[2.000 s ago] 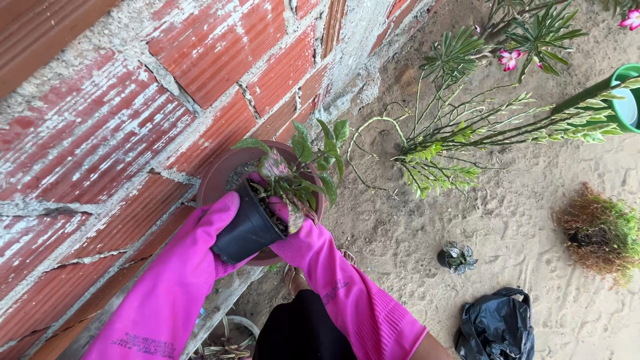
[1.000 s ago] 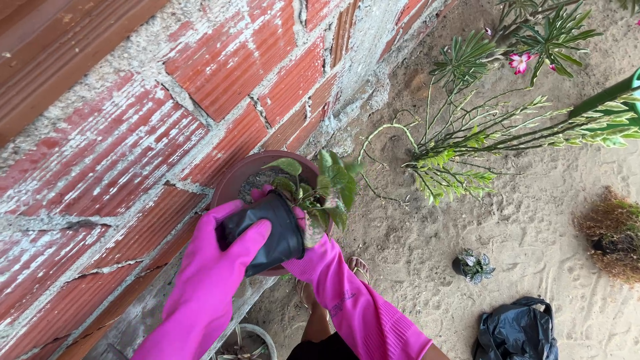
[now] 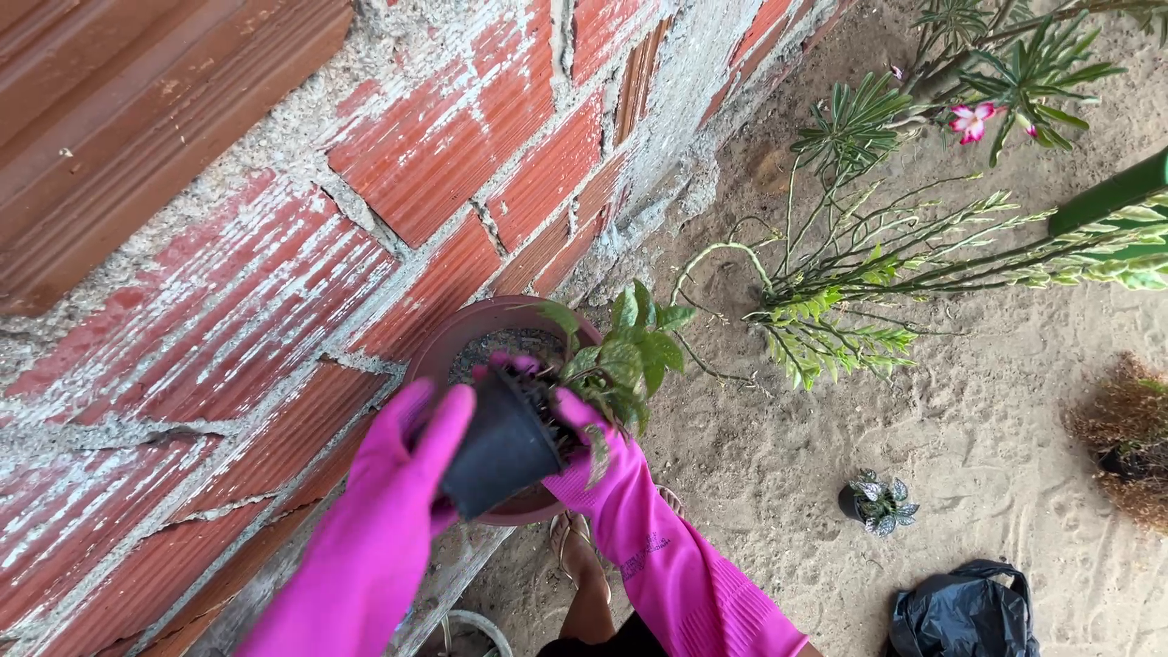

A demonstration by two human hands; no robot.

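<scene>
A black plastic nursery pot (image 3: pixel 502 447) lies tilted on its side over a wide reddish-brown pot (image 3: pixel 447 342) that has grey soil in it. Dark soil shows at the black pot's mouth, and a leafy green plant (image 3: pixel 630 356) leans out to the right. My left hand (image 3: pixel 411 465), in a pink rubber glove, is at the black pot's base with its thumb and fingers around it. My right hand (image 3: pixel 584 438), gloved alike, is at the pot's mouth around the base of the plant; some of its fingers are hidden behind the pot.
A rough brick wall (image 3: pixel 456 137) runs along the left. On the sandy ground are a small potted plant with speckled leaves (image 3: pixel 881 502), a black plastic bag (image 3: pixel 963 611), a dry bushy plant (image 3: pixel 1127 438) and a spreading shrub (image 3: pixel 821 292). A sandaled foot (image 3: pixel 575 547) stands below.
The black pot has tipped further, so that dark soil now shows at its mouth. My left hand has shifted toward the pot's base. The view has moved somewhat.
</scene>
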